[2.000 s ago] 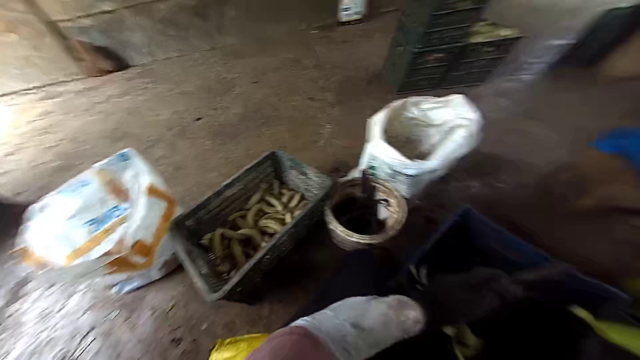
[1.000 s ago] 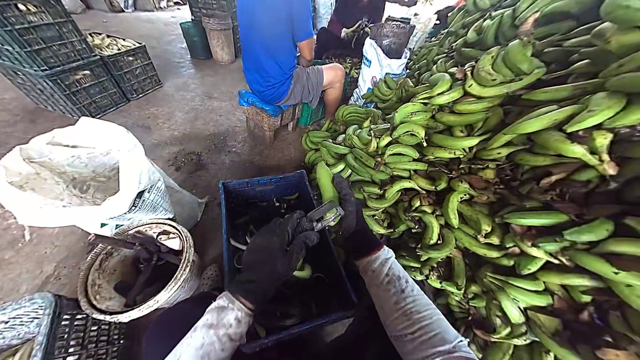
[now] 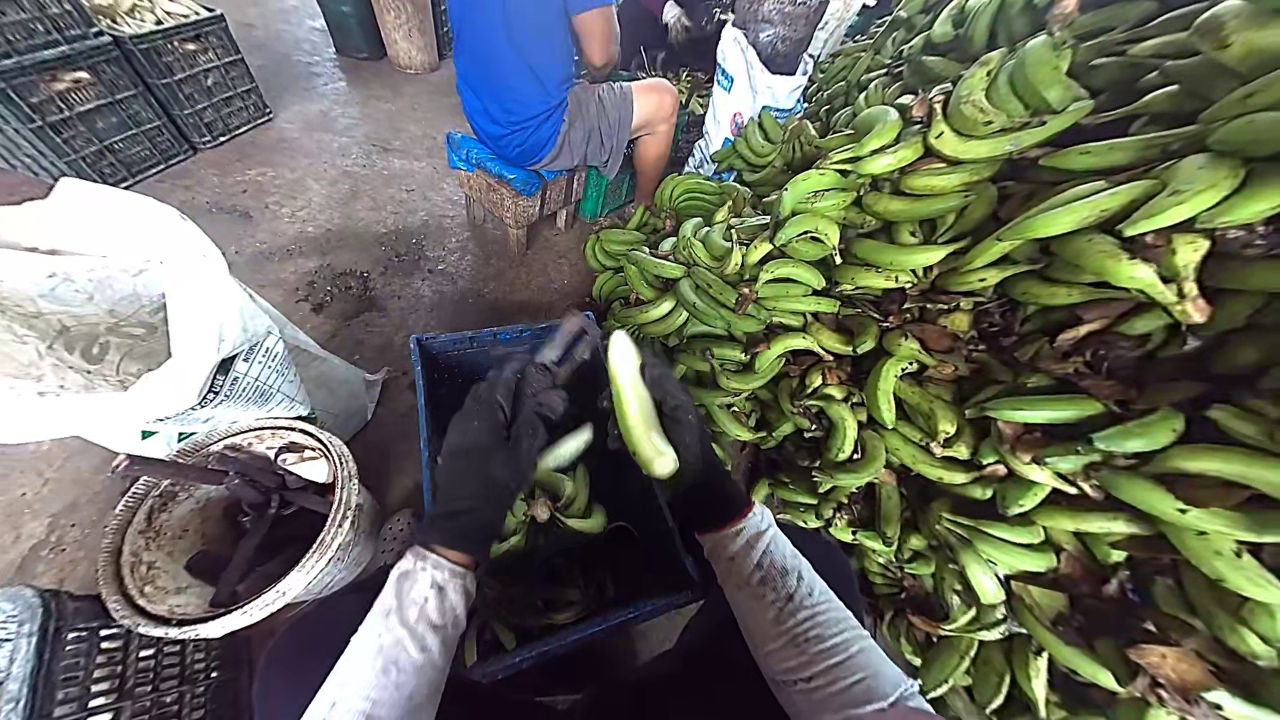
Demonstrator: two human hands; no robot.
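My left hand [image 3: 490,450], in a black glove, is closed on a blurred hand tool [image 3: 568,348] whose exact kind I cannot tell. Black-gloved too, my right hand [image 3: 690,450] grips a pale, partly peeled green plantain [image 3: 638,405] between thumb and fingers. Both hands are over a blue plastic crate [image 3: 450,345]. Inside it lie a small bunch of green plantains [image 3: 580,505] and dark scraps. A pale piece [image 3: 566,448] shows between the hands. Green plantains [image 3: 900,400] are heaped against the crate's right side.
On the left stand a white woven sack [image 3: 200,270] and a dirty bucket [image 3: 345,520] with dark gloves or rags inside. A black crate [image 3: 130,660] is at the lower left; more crates [image 3: 90,110] are stacked behind. A person in blue [image 3: 520,80] sits on a wooden stool [image 3: 510,205] ahead.
The view has swung far to the right since the earliest frame. Since one second ago, the tool has moved away from the plantain, which now shows a pale surface.
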